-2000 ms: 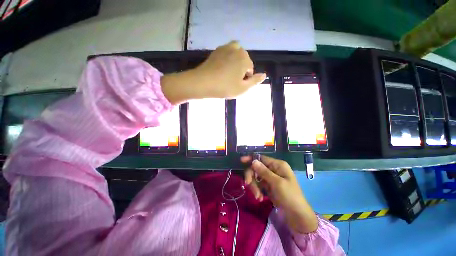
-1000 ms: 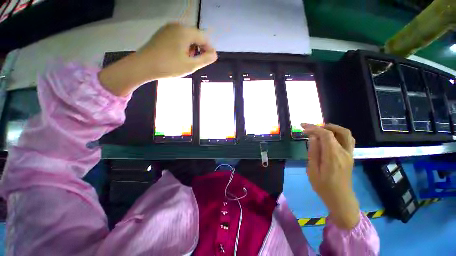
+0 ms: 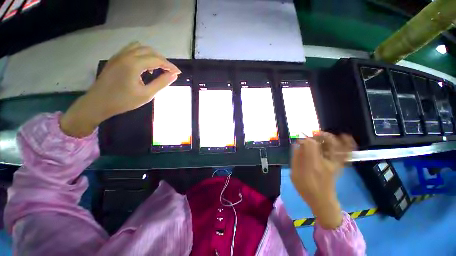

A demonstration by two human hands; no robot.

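A black tray holds four phones side by side with lit white screens: the leftmost, the second, the third and the rightmost. Small green and red blocks show at several screen bottoms. A small silver stick juts from the third phone's bottom edge. My left hand is over the tray's upper left, thumb and finger pinched near the leftmost phone's top; I cannot tell if it holds anything. My right hand, blurred, is at the rightmost phone's bottom edge; its fingertips are unclear.
A black block at the right holds several dark-screened phones. A pale board lies behind the tray. A white cord hangs down my chest. Black trays and a blue stand are beyond the bench edge, over a blue floor with striped tape.
My left hand has moved left to the leftmost phone's top. My right hand has moved from the third phone to the rightmost. The silver stick at the rightmost phone no longer shows; one shows at the third.
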